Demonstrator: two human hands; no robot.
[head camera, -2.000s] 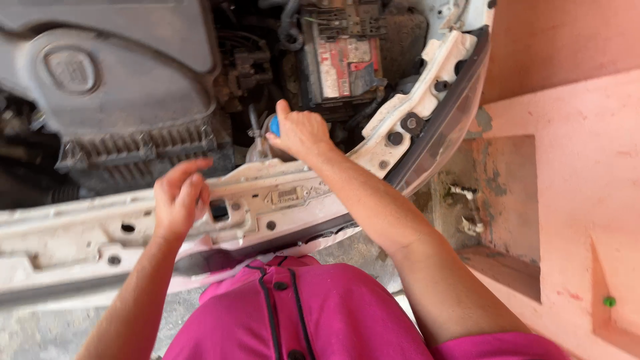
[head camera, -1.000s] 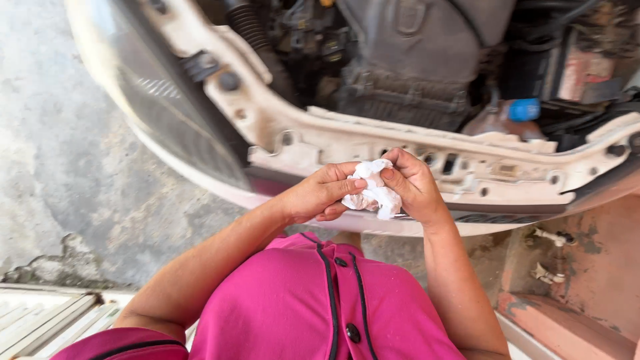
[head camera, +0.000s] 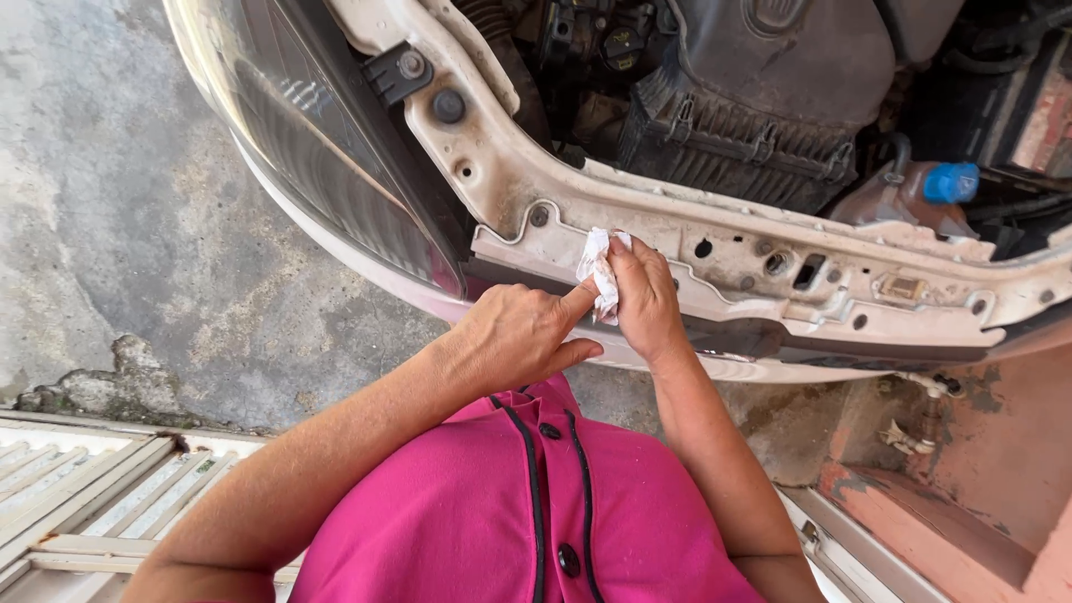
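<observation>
A crumpled white paper or cloth wipe (head camera: 600, 272) with brownish stains is held in my right hand (head camera: 645, 293), pinched between thumb and fingers. The extended index finger of my left hand (head camera: 523, 331) touches the wipe's lower left side, its thumb held apart below. Both hands are above the white front crossmember (head camera: 737, 251) of a car. Beyond it lie the ribbed black air filter housing (head camera: 737, 138) and a reservoir with a blue cap (head camera: 950, 182).
The car's headlight (head camera: 335, 151) curves along the left, over a concrete floor (head camera: 151, 209). A white slatted metal gate (head camera: 100, 494) is at lower left. Pipe fittings (head camera: 921, 419) stand out by the salmon-coloured wall (head camera: 1005, 435) at lower right.
Two seconds ago my right hand was at the blue cap; one second ago both hands held the wipe. Now my left hand only touches it with a finger. The view has shifted left.
</observation>
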